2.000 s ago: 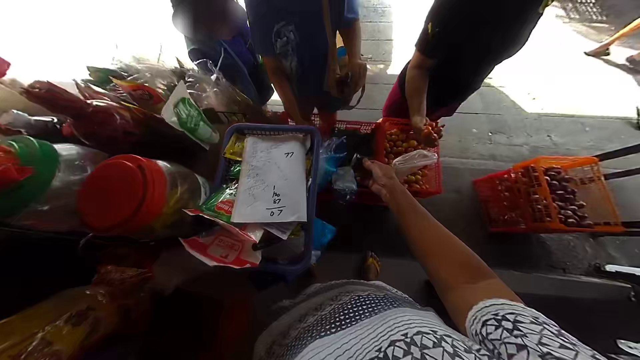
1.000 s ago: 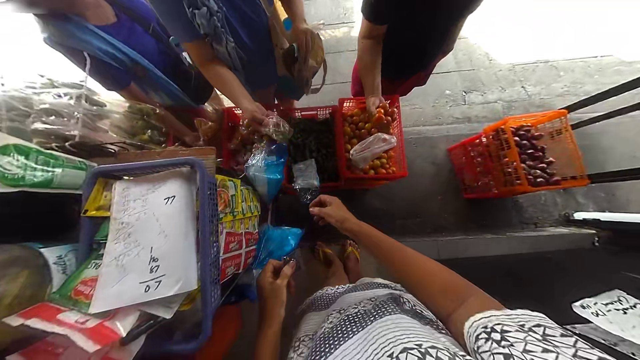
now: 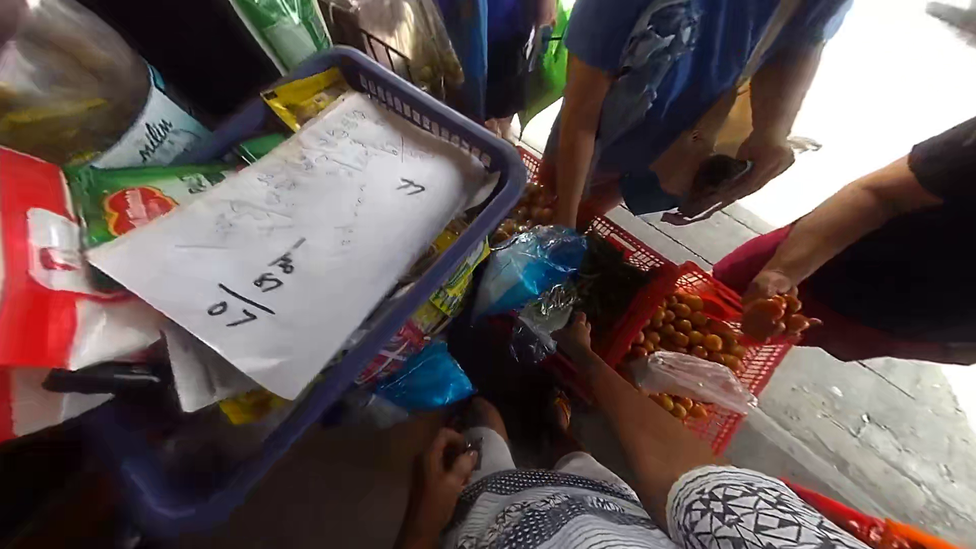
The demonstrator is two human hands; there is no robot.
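My right hand (image 3: 576,335) reaches to the near edge of the red crates, its fingers at a clear plastic bag (image 3: 543,320); whether they grip it is hard to tell. A blue-and-clear plastic bag (image 3: 530,267) lies just beyond. Low in front of my body is my left hand (image 3: 451,457), fingers curled, with something small and dark perhaps at the fingertips. Right of my right hand, a red plastic crate (image 3: 755,374) holds small orange fruits (image 3: 690,324) and a crumpled clear bag (image 3: 694,379). Dark green vegetables (image 3: 606,278) fill the crate beside it.
A blue plastic basket (image 3: 427,114) with packets and a handwritten paper sheet (image 3: 305,244) stands at left. Another blue plastic bag (image 3: 428,377) hangs beneath it. Across the crates, one person's hand (image 3: 770,309) holds orange fruits; another person in blue (image 3: 671,76) reaches into a crate.
The view has swung toward the blue basket. My right hand has gone from in front of my body to the clear bag by the crates. The person in black has lifted a handful of fruits.
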